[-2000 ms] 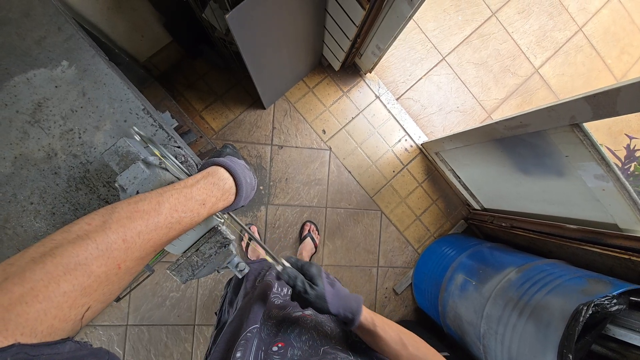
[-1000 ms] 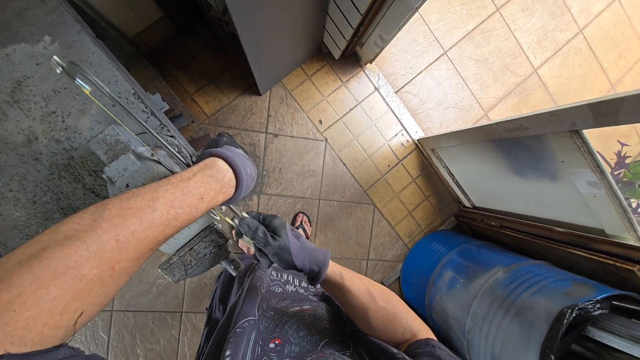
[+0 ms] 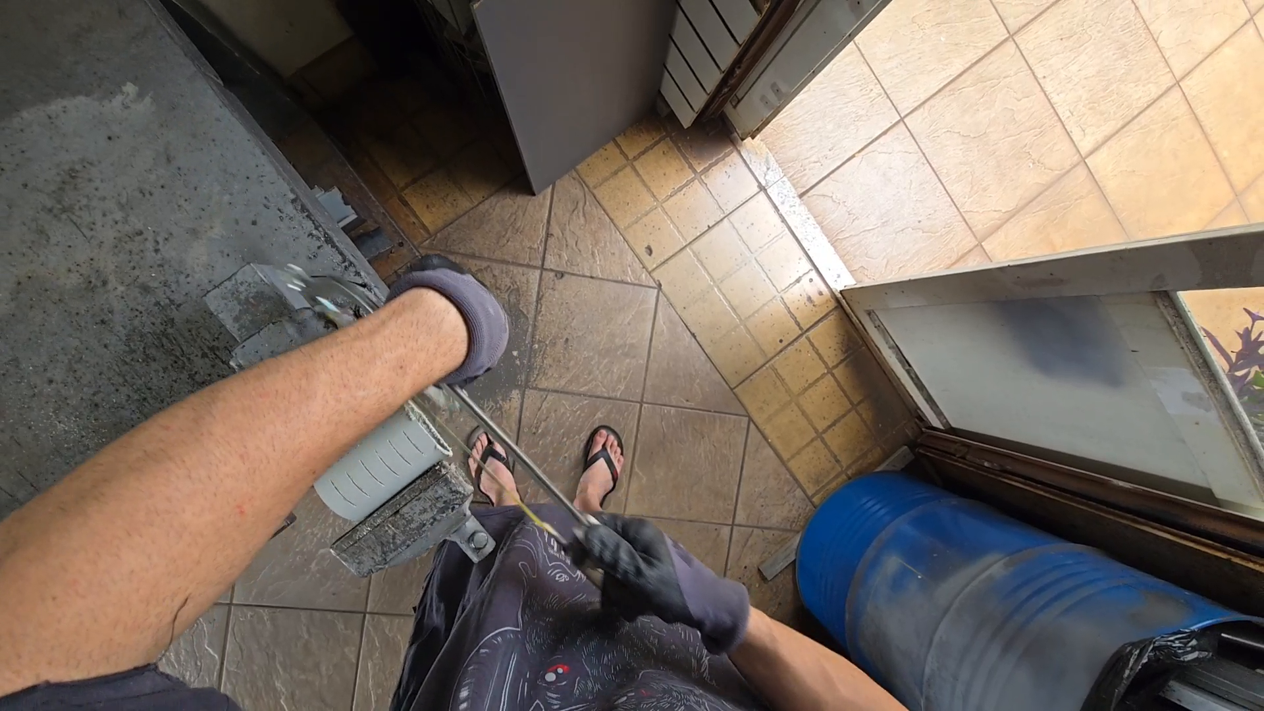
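My right hand (image 3: 642,573), in a dark glove, is closed around the near end of what looks like a hacksaw (image 3: 513,454), with a thin metal frame rod and a narrow yellowish strip, perhaps its blade. The tool runs up and left under my left forearm; its blurred far end shows over the bench edge. A light grey plastic pipe (image 3: 383,462) with rows of short dark slits or marks lies by the jaw of a dusty bench vise (image 3: 405,518). My left hand (image 3: 449,311), gloved, is just above the pipe beside the vise; its fingers are mostly hidden.
A dusty grey workbench (image 3: 118,197) fills the left side. A blue plastic drum (image 3: 948,583) stands at the lower right beside a framed door panel (image 3: 1047,365). A dark grey panel (image 3: 583,79) stands ahead. My sandalled feet are on the tiled floor (image 3: 592,336).
My right hand has drawn the saw back toward my body; one second ago it was farther forward, with the saw's far end stretched over the bench. My left hand has stayed near the vise.
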